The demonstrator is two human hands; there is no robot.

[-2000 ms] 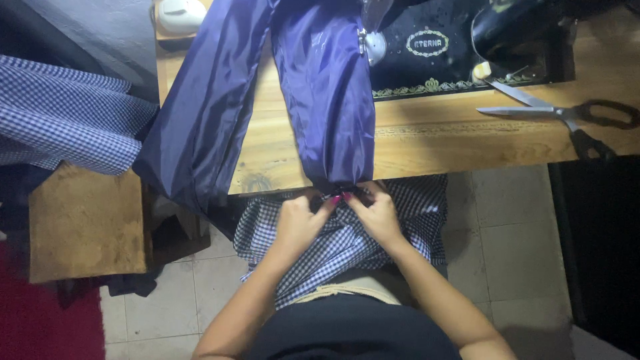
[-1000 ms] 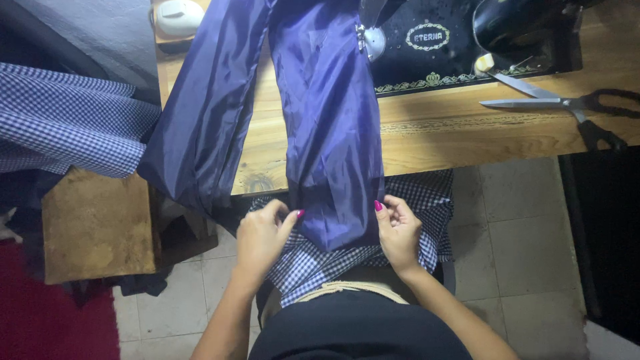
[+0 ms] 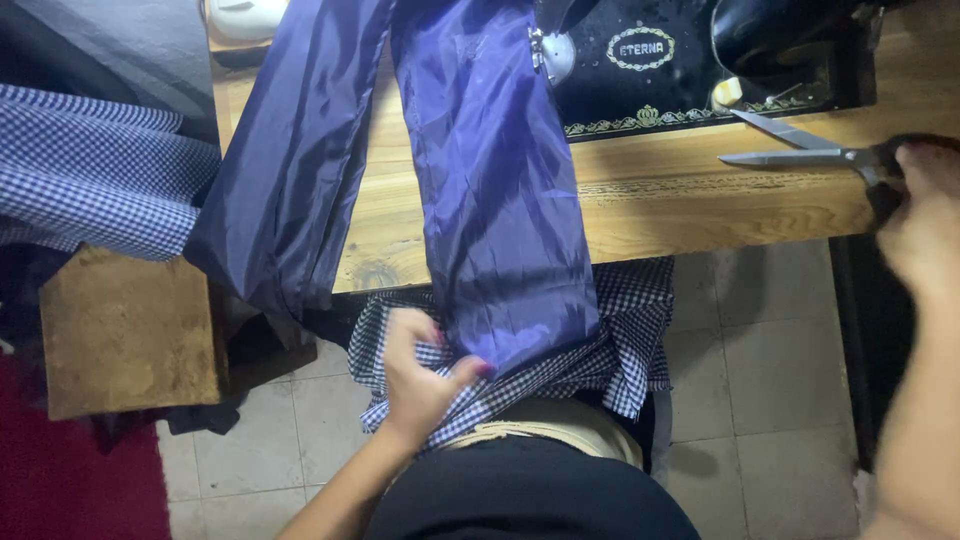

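Observation:
Purple shiny fabric (image 3: pixel 502 195) hangs from the sewing machine over the wooden table's front edge, its lower end above my lap. My left hand (image 3: pixel 427 367) is at that end's lower left corner, thumb and fingers apart, thumb touching or just over the cloth. Blue-and-white checked fabric (image 3: pixel 637 337) lies beneath, across my lap. At the far right my right hand (image 3: pixel 926 202), blurred, is on the black handles of the fabric scissors (image 3: pixel 817 156); their blades are spread on the table. Whether its fingers are closed round the handles is not clear.
The black sewing machine bed (image 3: pixel 637 82) is set into the wooden table (image 3: pixel 675 187), with a small yellowish-white piece (image 3: pixel 726 93) near the blade tips. A wooden stool or box (image 3: pixel 131 337) stands at left below more checked cloth (image 3: pixel 90 172). A white object (image 3: pixel 247 19) sits top left.
My right hand has left the purple fabric's lower edge and moved right to the scissors. My left hand has stayed near the lower left corner of the fabric.

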